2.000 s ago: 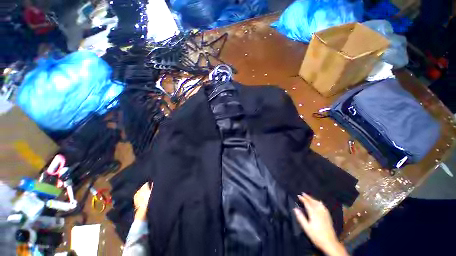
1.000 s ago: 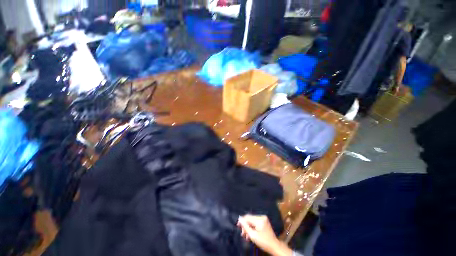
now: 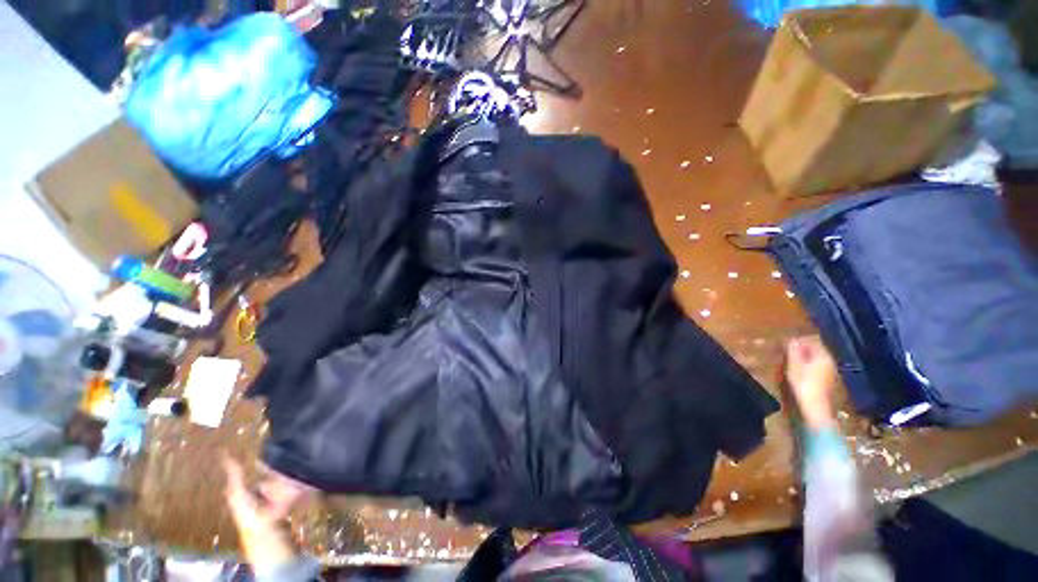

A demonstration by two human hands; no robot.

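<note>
A black suit jacket (image 3: 615, 273) lies spread on the brown tabletop (image 3: 728, 318), collar away from me, its shiny dark lining (image 3: 455, 387) showing in the middle and at the lower left. My left hand (image 3: 264, 500) is at the jacket's lower left corner, fingers spread; whether it touches the hem is unclear. My right hand (image 3: 809, 370) is off the jacket to its right, beside the folded garments, with fingers curled; whether anything small is inside cannot be seen.
Folded grey-blue garments (image 3: 950, 296) lie at the right, an open carton (image 3: 865, 102) behind them. Tangled hangers (image 3: 529, 40) are at the far side. At left are a blue plastic bag (image 3: 228, 91), another box (image 3: 114, 193), yellow-handled scissors (image 3: 247, 321) and a white paper (image 3: 212, 390).
The view has swung back left over the table. The jacket's left front now lies opened, showing more lining. My left hand has come into view; my right hand has moved off the jacket.
</note>
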